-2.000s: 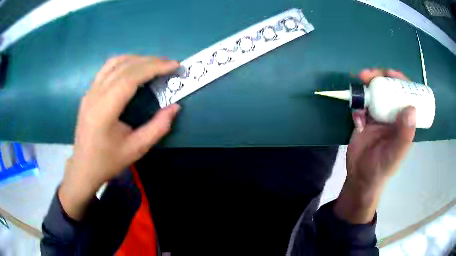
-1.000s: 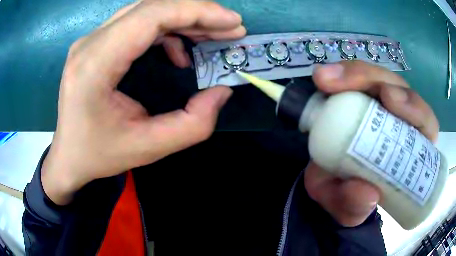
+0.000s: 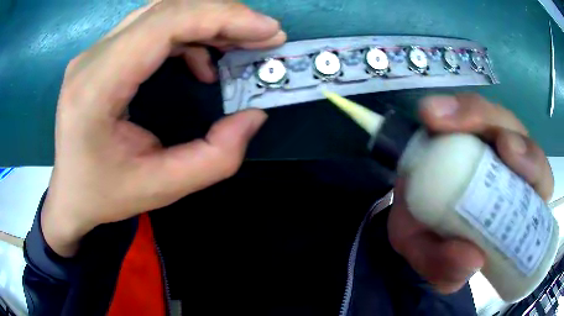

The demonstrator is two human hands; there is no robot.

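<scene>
A grey, slightly curved strip module (image 3: pixel 289 89) with a row of several round silver units lies across the upper middle. My left hand (image 3: pixel 148 117) grips its left end between fingers above and thumb below. My right hand (image 3: pixel 457 185) is closed around a white glue bottle (image 3: pixel 442 179) with a printed label and black collar. The bottle's pale yellow nozzle points up and left; its tip is at the strip's lower edge, just below the second silver unit from the left. Whether the tip touches the strip cannot be told. A thin red line runs along the strip's upper side.
The green work surface (image 3: pixel 383 18) lies under the strip. A thin pale stick (image 3: pixel 552 71) lies at the far right. A small blue thing (image 3: pixel 6 173) shows at the left rim, below the surface's edge.
The strip came nearer to the wearer's view and turned flatter. The bottle moved to it, first to the left unit, now a little right. My left hand kept its hold.
</scene>
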